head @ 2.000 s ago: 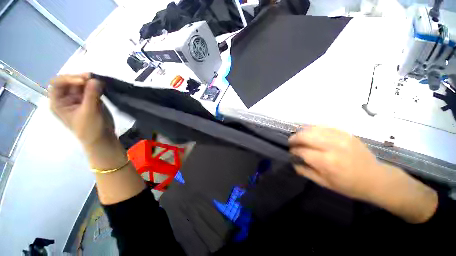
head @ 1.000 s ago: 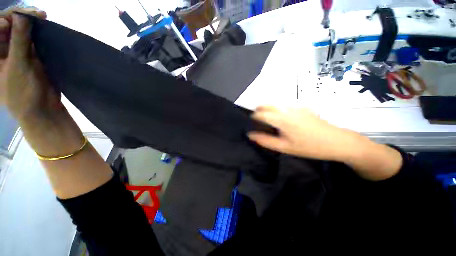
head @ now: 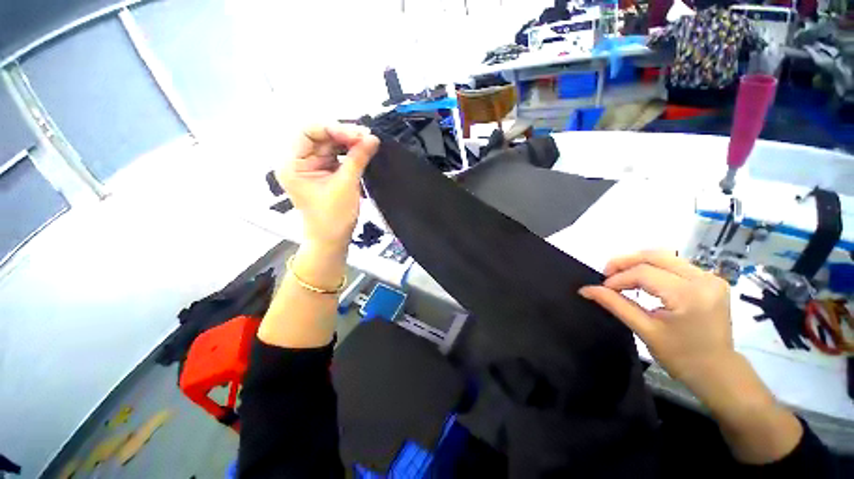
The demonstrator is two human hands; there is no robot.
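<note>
My left hand point(head: 326, 182) is raised left of centre and pinches one end of a dark garment piece point(head: 487, 248) between thumb and fingertips. My right hand point(head: 669, 309) pinches the upper edge of the same cloth at the right, lower than my left hand. The cloth slopes down from left to right between the hands, and its lower part hangs bunched toward my lap. A dark cut panel point(head: 552, 196) lies on the white table behind it. The lockstitch machine point(head: 758, 234) stands at the right, partly hidden by a dark strip draped over it.
Small cloth strips point(head: 777, 313) and orange-red scissors point(head: 829, 326) lie at the right. A red plastic stool point(head: 220, 355) stands on the floor at the left. Blue plastic point(head: 412, 460) and a dark panel point(head: 389, 388) are low in front. A pink cone point(head: 752, 117) rises above the machine.
The view has shifted, showing more of the room. My left hand is now nearer the picture's centre, and my right hand has gone from reaching over the cloth to pinching its edge.
</note>
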